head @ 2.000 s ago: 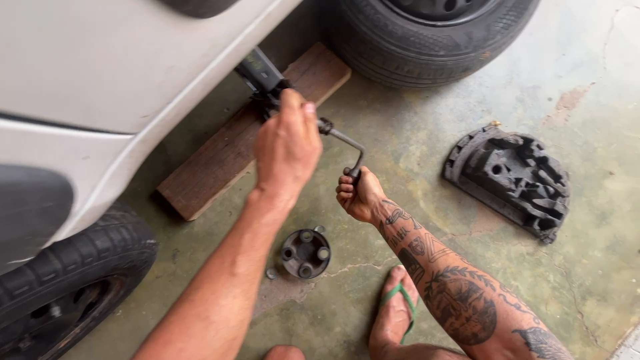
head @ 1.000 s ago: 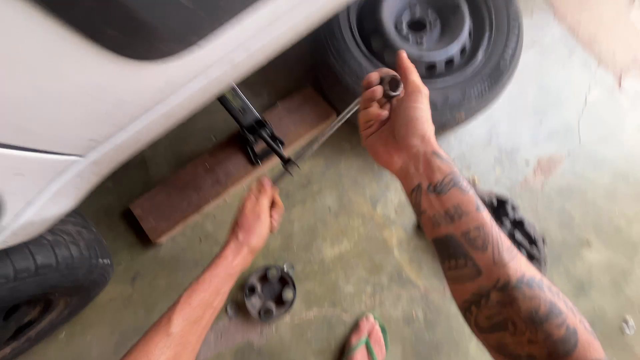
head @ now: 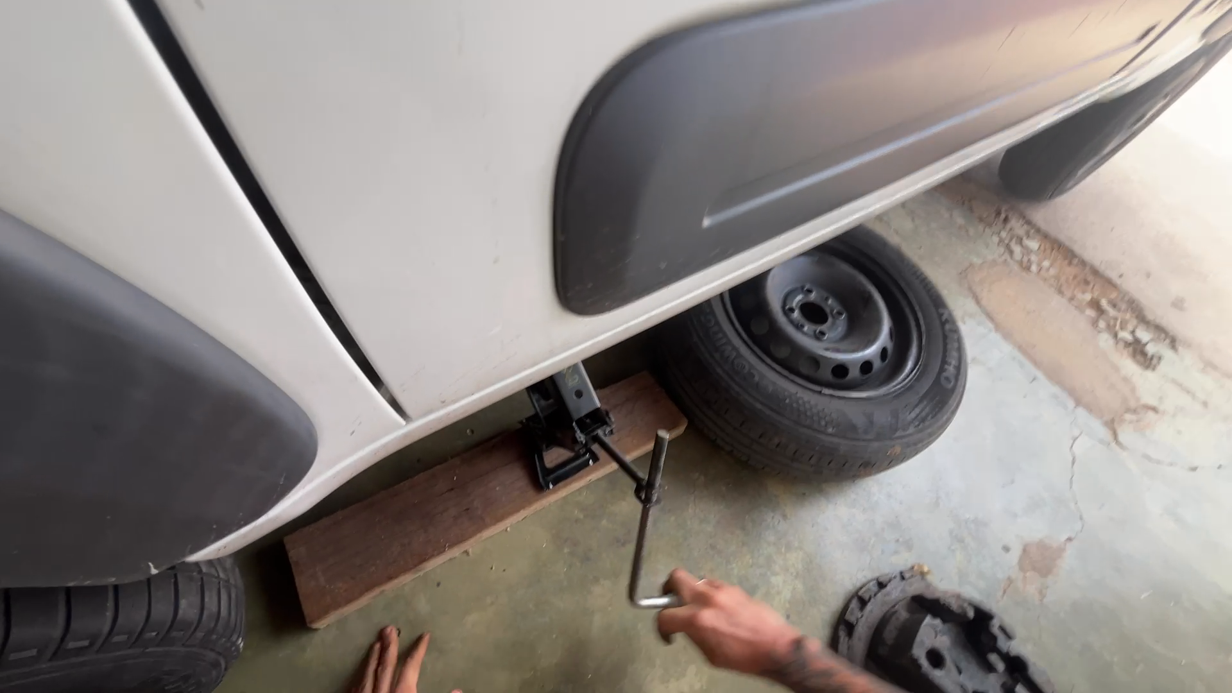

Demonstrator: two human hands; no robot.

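A black car jack [head: 568,423] stands on a wooden plank [head: 433,510] beneath the sill of a white car [head: 452,221]. A metal crank handle [head: 638,549] runs out from the jack toward me. My right hand [head: 722,616], low and right of centre, has its fingers closed on the end of that crank. Only the fingers of my left hand [head: 393,664] show at the bottom edge, spread over the floor near the plank and holding nothing visible. Its palm is out of frame.
A loose wheel [head: 828,356] with a black steel rim lies flat, partly under the sill, right of the jack. A dark moulded part [head: 943,645] rests on the floor at the lower right. The car's tyre [head: 125,626] stands at the lower left.
The view has swung up and left onto the car's side. My left hand was close to the crank and is now away from it, lower left. My right hand has come down with the crank end.
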